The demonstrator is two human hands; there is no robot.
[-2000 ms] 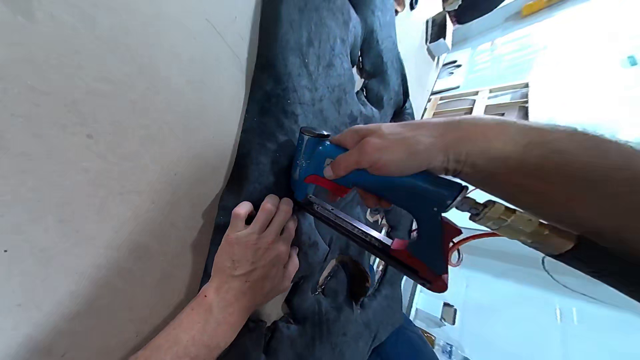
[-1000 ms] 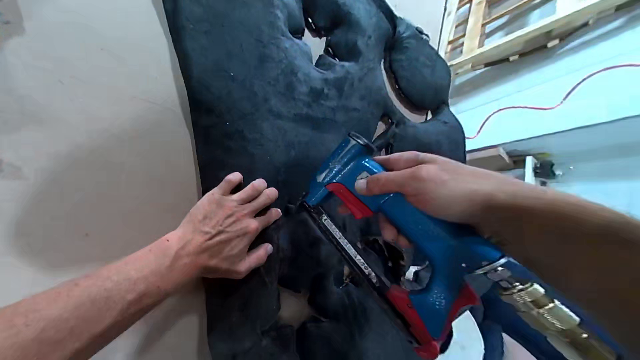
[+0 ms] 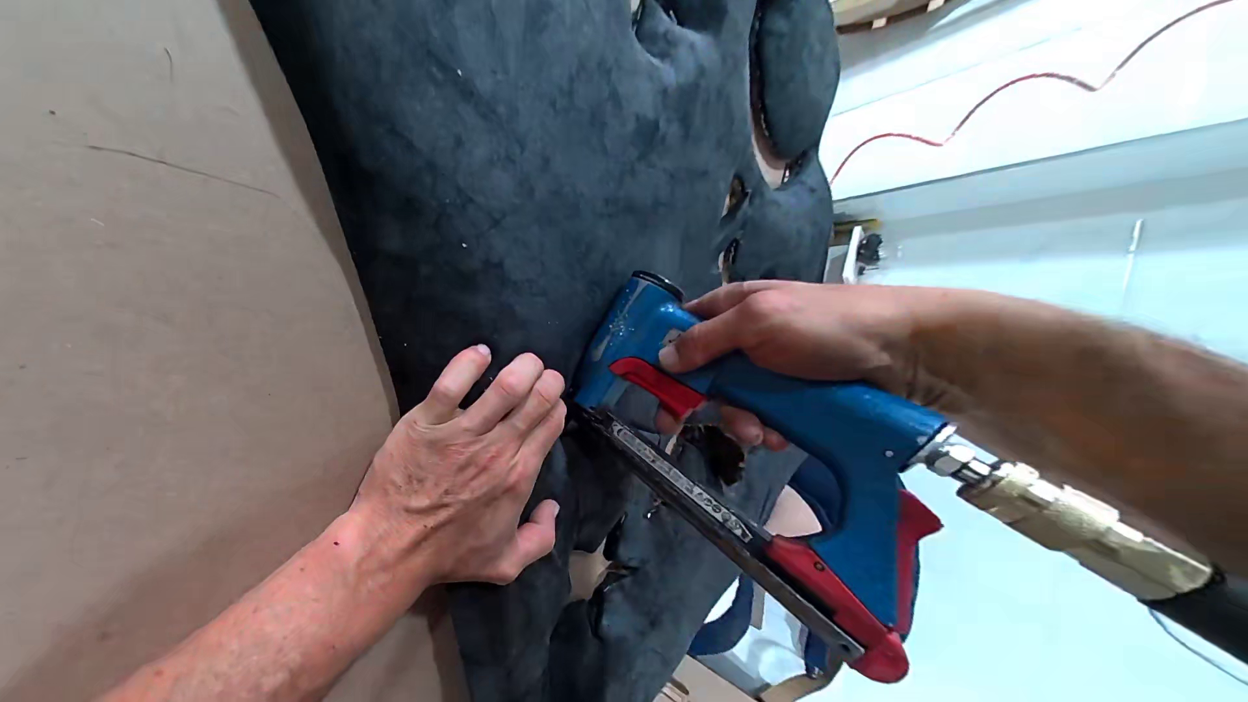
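My right hand (image 3: 780,336) grips the handle of a blue and red pneumatic staple gun (image 3: 838,429), with a thumb near its red trigger. The gun's nose touches dark grey suede-like fabric (image 3: 546,175), which is gathered and padded and has several openings along its right side. Just left of the nose, my left hand (image 3: 478,458) lies on the fabric with the fingers spread and nothing held. A brass-coloured air coupling (image 3: 1072,526) joins the gun's rear end to a black hose.
A beige board surface (image 3: 175,322) spans the left side, its edge running beside the fabric. A red cord (image 3: 1033,78) curves across the upper right over a pale surface. Wooden slats (image 3: 887,15) show at the top.
The view has shifted greatly over the fabric. My left hand was curled near the gun's nose two seconds ago, and its fingers are now spread. The staple gun remains in my right hand.
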